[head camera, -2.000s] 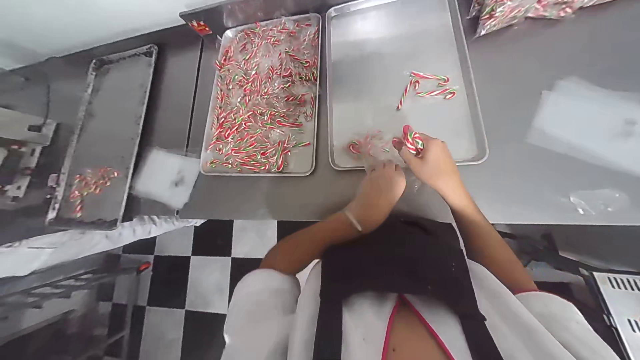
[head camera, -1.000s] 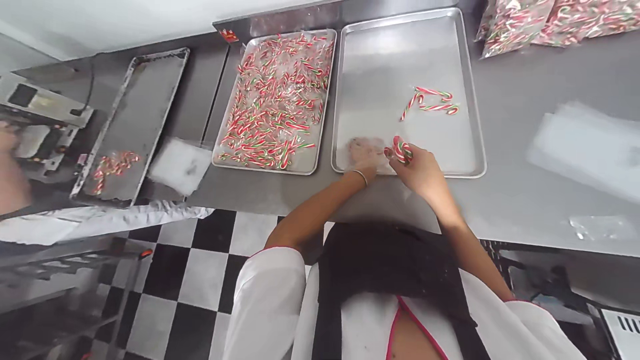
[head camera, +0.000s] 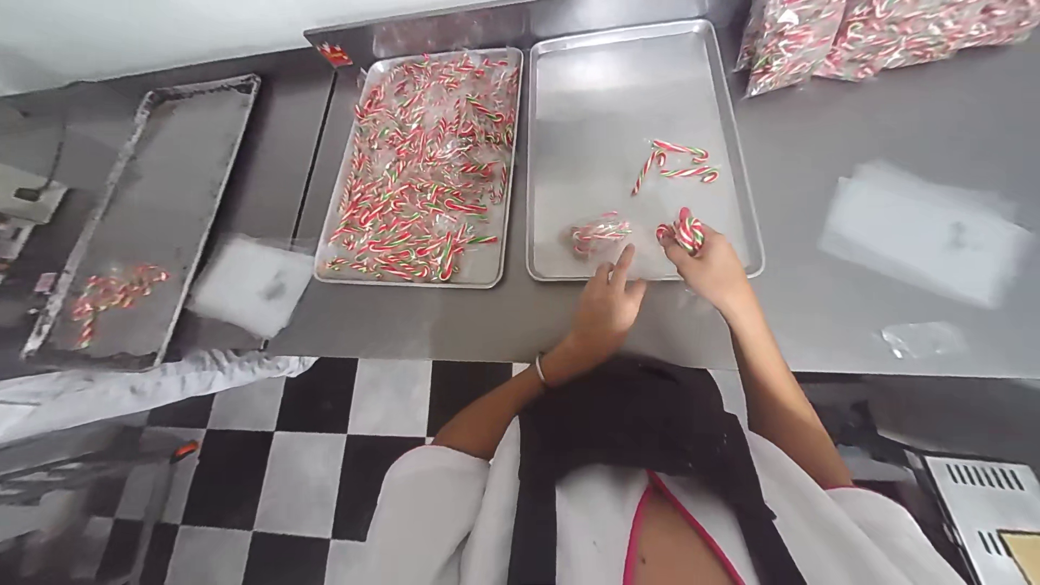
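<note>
My right hand (head camera: 708, 258) holds a bunch of red, white and green candy canes (head camera: 685, 231) over the lower right of a metal sheet tray (head camera: 601, 97). My left hand (head camera: 608, 307) reaches over the tray's near rim, fingers spread, close to a clear plastic bag with candy canes inside (head camera: 600, 234); whether a fingertip touches the bag's edge is not clear. Several loose candy canes (head camera: 682, 172) lie on the tray beyond my right hand. Left of it, a second sheet tray (head camera: 496, 276) is covered with a layer of candy canes and clear wrapping.
Filled bags of candy canes (head camera: 894, 41) lie at the back right. Clear plastic sheets or bags (head camera: 926, 231) are stacked at right, a small clear bag (head camera: 924, 340) nearer. At left are another stack (head camera: 252, 284), a dark tray (head camera: 171, 171) with candy canes, and a white sleeve (head camera: 146, 390).
My left hand has drawn back toward me from the bagged candy canes, which now lie uncovered on the tray. My right hand keeps hold of its bunch.
</note>
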